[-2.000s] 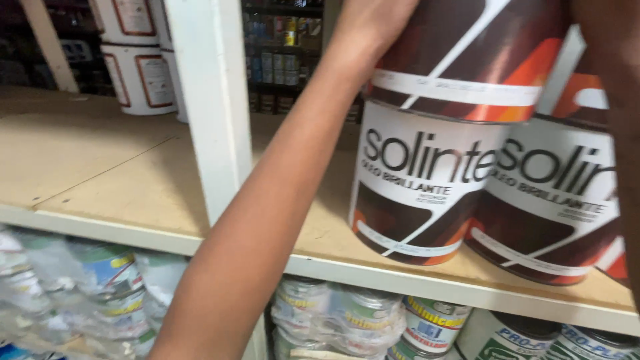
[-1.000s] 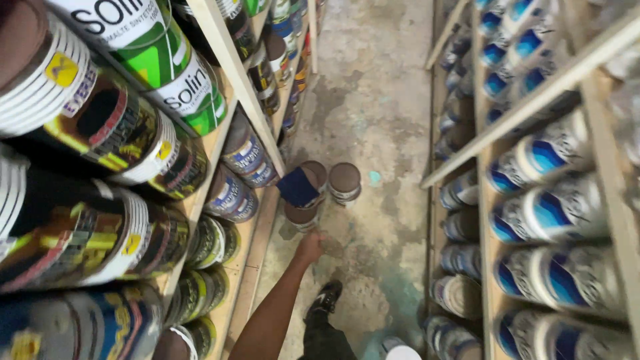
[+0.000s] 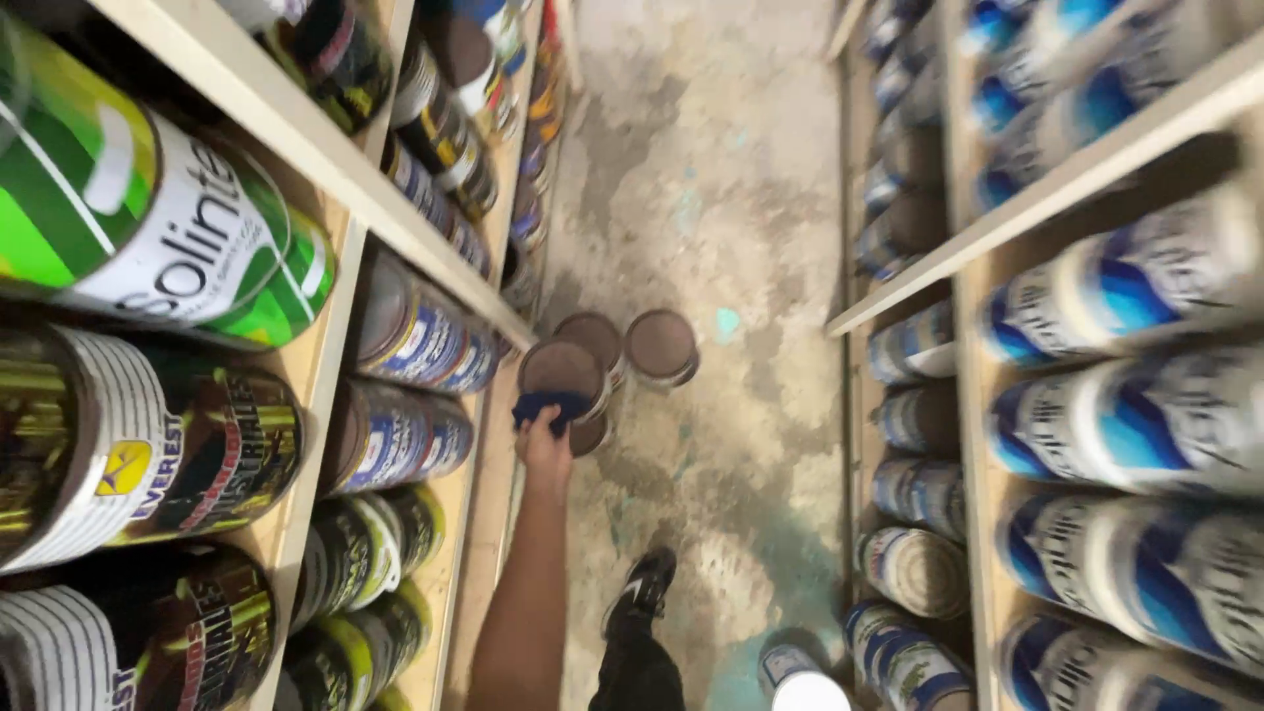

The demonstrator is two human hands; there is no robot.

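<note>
My left hand [image 3: 542,434] grips a dark blue cloth [image 3: 549,408] at the near edge of a brown-lidded paint can [image 3: 562,369]. Around that can stand others with brown lids: one behind it [image 3: 590,339], one a little to the right [image 3: 661,344], and one [image 3: 590,433] lower, partly hidden beside my hand. They are grouped on the floor at the foot of the left shelf post. My right hand is out of view.
Shelves of paint cans line both sides, with green Solintex-type cans [image 3: 197,227] at left and blue-and-white cans [image 3: 1116,415] at right. A slanting post [image 3: 1037,237] edges the right shelf. My shoe [image 3: 642,592] and a white-topped container [image 3: 810,691] are on the concrete floor [image 3: 691,178].
The view has swung from a shelf of cans down to the aisle floor. My left hand has moved up to the blue cloth, which lay on the cans, and has taken hold of it.
</note>
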